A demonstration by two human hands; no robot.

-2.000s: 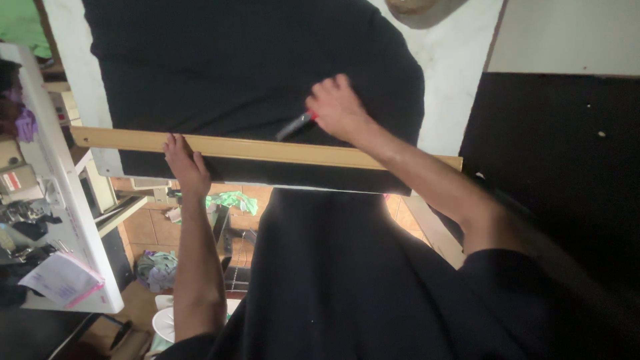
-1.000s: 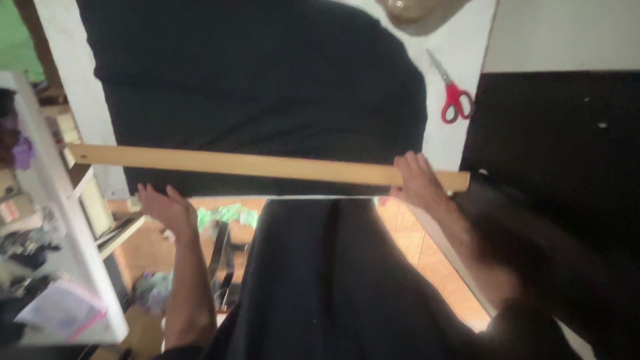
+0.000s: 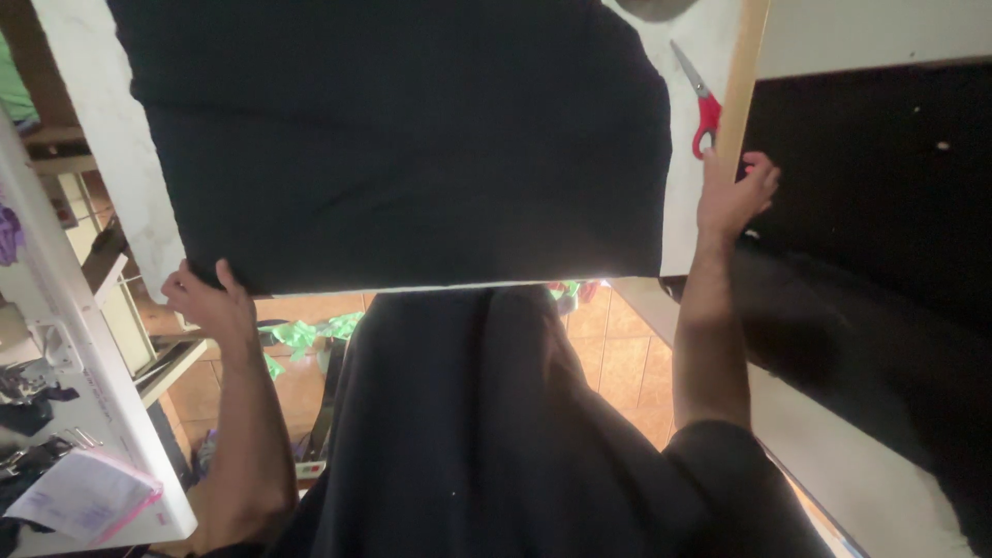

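Black fabric [image 3: 403,147] lies spread over a white board [image 3: 93,101]. At its near left corner is my left hand [image 3: 209,298], thumb and fingers apart around the fabric's corner; whether it grips the edge is unclear. My right hand [image 3: 736,194] is on the near end of a long wooden ruler [image 3: 744,77], which lies lengthwise along the board's right edge. Just left of the ruler rest scissors with red handles [image 3: 707,116], their blades pointing away from me, beside my right fingers.
A white sewing machine table [image 3: 116,403] with metal parts and a plastic packet [image 3: 85,496] stands on the left. Dark cloth [image 3: 868,232] covers a surface on the right. Green scraps [image 3: 298,333] lie below on the tiled floor. A rounded object [image 3: 657,6] sits at the top.
The wooden ruler, which lay across the fabric, is now along the right edge. Two seconds ago my right hand held the scissors; they lay on the board one second ago.
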